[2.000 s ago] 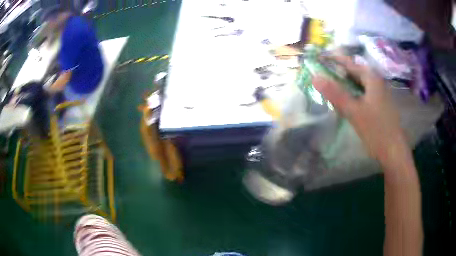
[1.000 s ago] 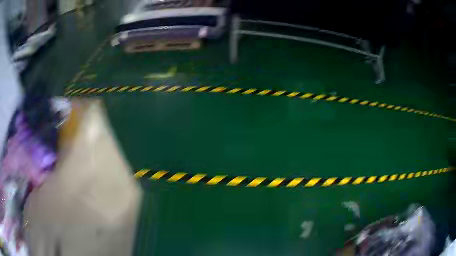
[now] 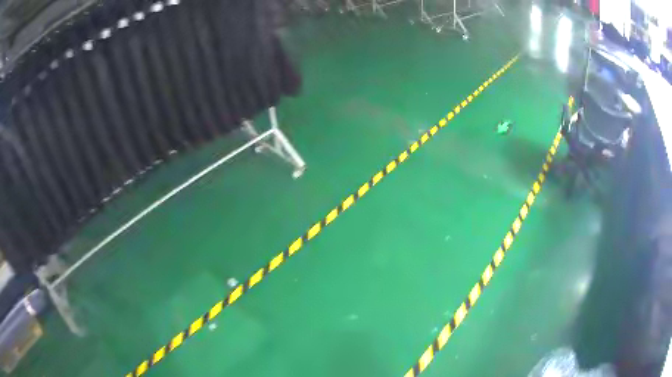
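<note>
Neither of my hands shows in the head view. In front of me lies a green floor (image 3: 354, 280) with two lines of yellow-black tape, a left line (image 3: 313, 230) and a right line (image 3: 498, 256), running away toward the upper right. A pale, blurred patch (image 3: 564, 366) is cut off by the bottom edge; I cannot tell what it is.
A rack of dark garments (image 3: 147, 96) on a white wheeled frame (image 3: 169, 195) stands at the left. A dark chair or cart-like object (image 3: 604, 110) is at the right beside the taped line. A box (image 3: 21, 344) is at the lower left. More white frames are at the back.
The view has swung from the white table and seated person to the taped floor and garment rack. The hand seen two seconds ago over the table items is out of view.
</note>
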